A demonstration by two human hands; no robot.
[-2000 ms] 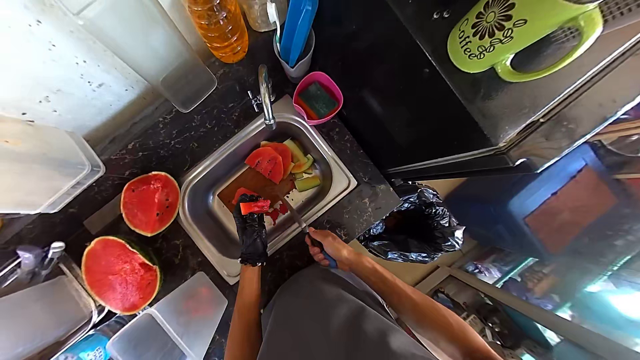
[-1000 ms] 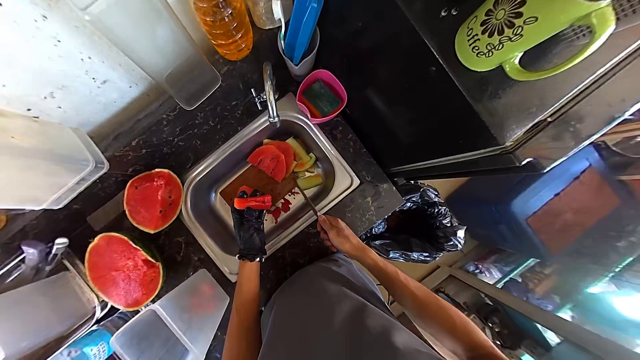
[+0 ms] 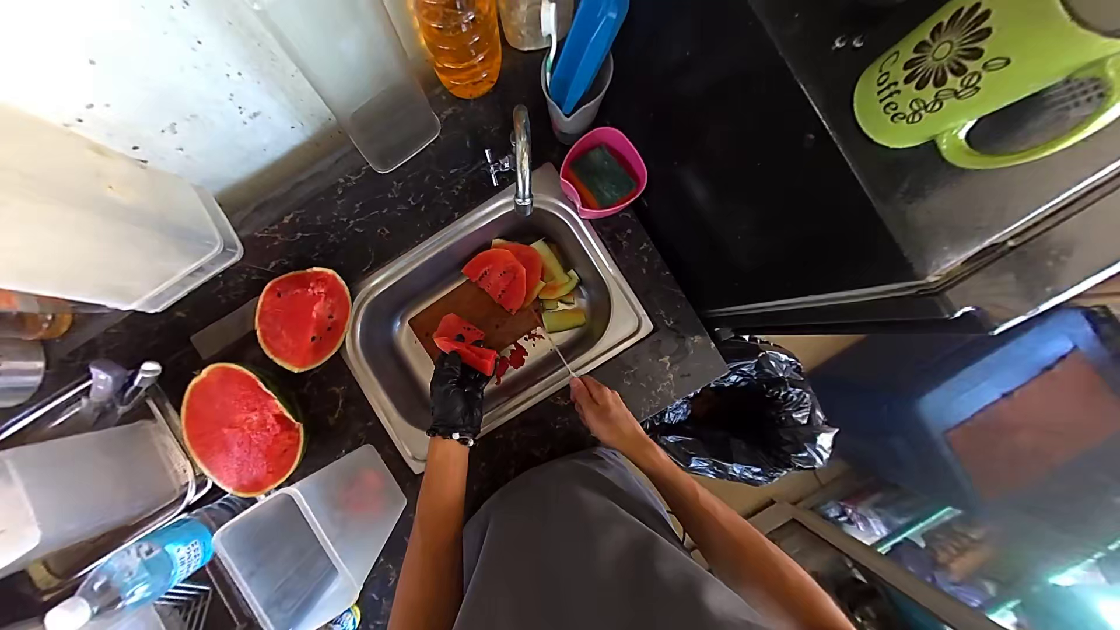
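Note:
My left hand (image 3: 457, 398), in a black glove, grips a piece of red watermelon flesh (image 3: 472, 354) over the near edge of a brown cutting board (image 3: 503, 319) in the steel sink. My bare right hand (image 3: 604, 409) holds a knife (image 3: 556, 350) by its handle, the blade pointing up into the sink. Large watermelon slices (image 3: 503, 276) lie at the board's far end, beside several pale green rind pieces (image 3: 564, 319). Red scraps lie between the board and the knife. Two watermelon halves (image 3: 303, 319) rest cut side up on the counter to the left.
The sink's steel rim (image 3: 398, 262) has a faucet (image 3: 522, 162) at its back. A pink container (image 3: 604, 172) with a sponge stands behind it. A bin lined with a black bag (image 3: 752, 420) is at right. Clear plastic containers (image 3: 302, 542) and a blue bottle (image 3: 153, 564) are at lower left.
My right hand has moved from the knife's earlier place nearer the sink's front edge. The watermelon piece in my left hand now lies lower, over the board's near end, with another piece beside it.

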